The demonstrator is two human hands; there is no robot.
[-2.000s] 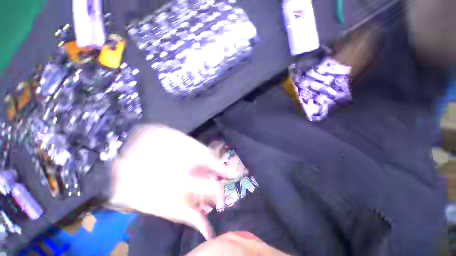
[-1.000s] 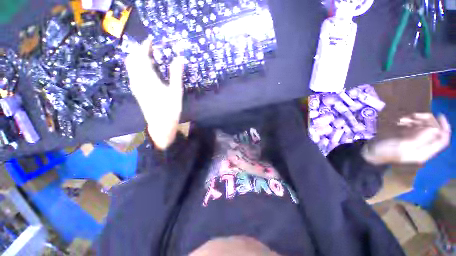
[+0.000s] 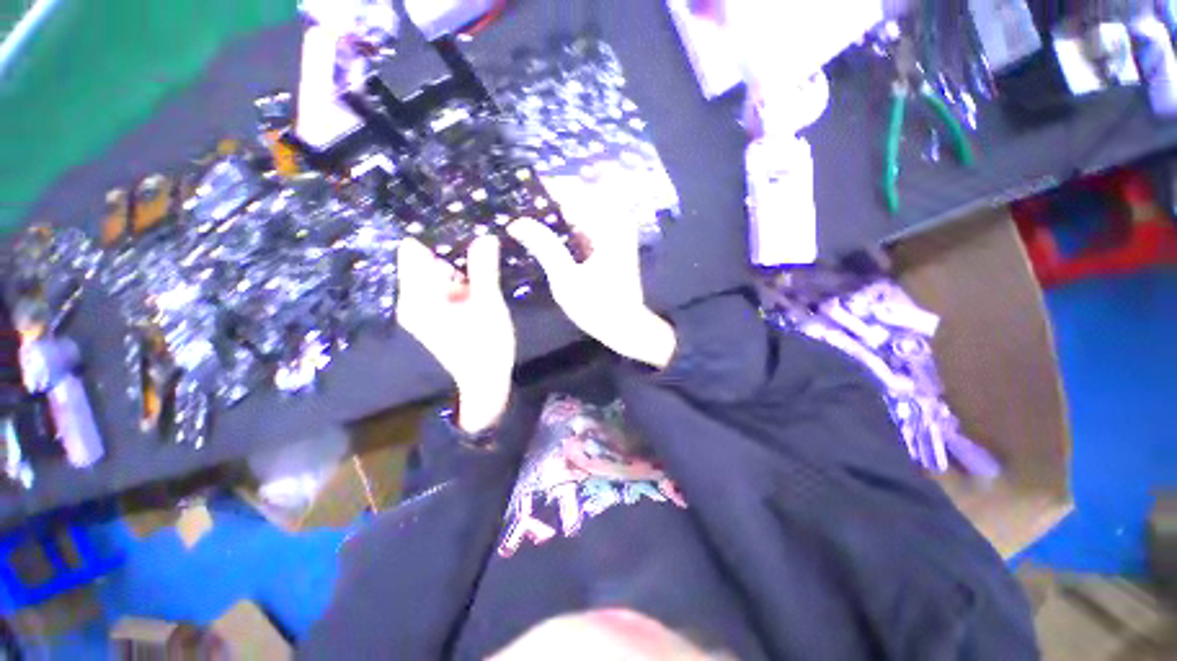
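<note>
My left hand (image 3: 454, 323) and my right hand (image 3: 607, 291) are side by side at the near edge of a dark PCB panel (image 3: 484, 187) with rows of pale dots. The fingers of both hands touch or hold this panel, which looks slightly raised; the exact grip is blurred. A bright stack of PCB panels (image 3: 581, 110) lies behind and to the right. A heap of loose PCBs (image 3: 245, 271) lies left of my hands.
A white-lilac handheld device (image 3: 782, 194) lies to the right, with green-handled pliers (image 3: 893, 149) beyond it. An open carton (image 3: 987, 336) with lilac plastic housings (image 3: 891, 349) is below the right bench edge. A green surface (image 3: 129, 110) lies at the far left.
My right hand has moved from over the carton to the panel beside my left hand. A dark panel now shows in front of both hands. The view has shifted.
</note>
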